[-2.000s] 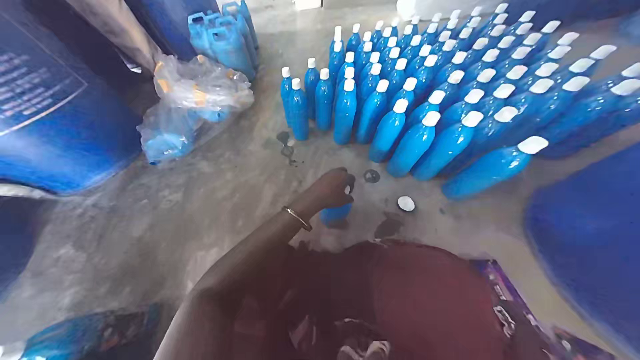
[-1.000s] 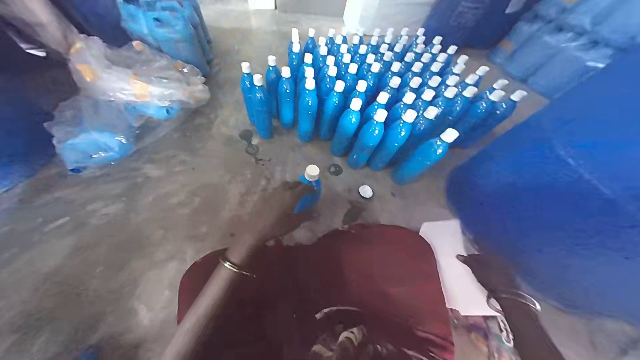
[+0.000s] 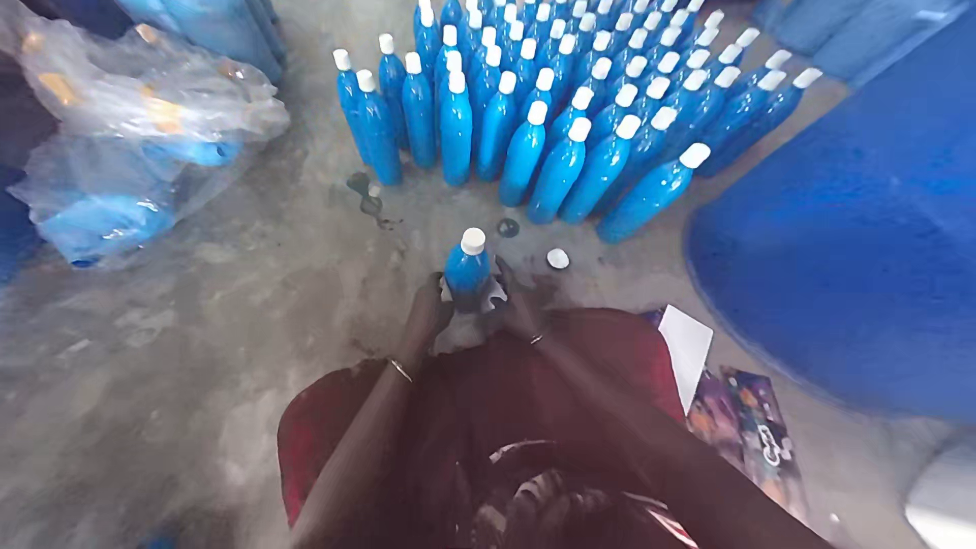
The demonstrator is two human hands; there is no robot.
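A blue bottle [image 3: 467, 268] with a white cap stands upright on the concrete floor in front of the dark red garment over my lap. On its left side is my left hand [image 3: 431, 305], and on its right side my right hand [image 3: 520, 303]; together they clasp it low down. A thin white piece [image 3: 496, 293], like paper or film, shows between the hands and the bottle on both sides. The fingertips and the bottle's base are partly hidden. A loose white round cap [image 3: 557, 258] lies on the floor just right of the hands.
Rows of capped blue bottles [image 3: 456, 137] stand ahead. At the right is a large blue drum [image 3: 854, 252]; a white sheet [image 3: 685, 347] and printed packets [image 3: 766, 435] lie beside my lap. Clear plastic bags [image 3: 152, 114] with blue items are at the left. Wet spots [image 3: 366, 194] mark the floor.
My right hand has moved from the white sheet at the right to the bottle, and a white piece now shows around the bottle. My left hand has stayed at the bottle.
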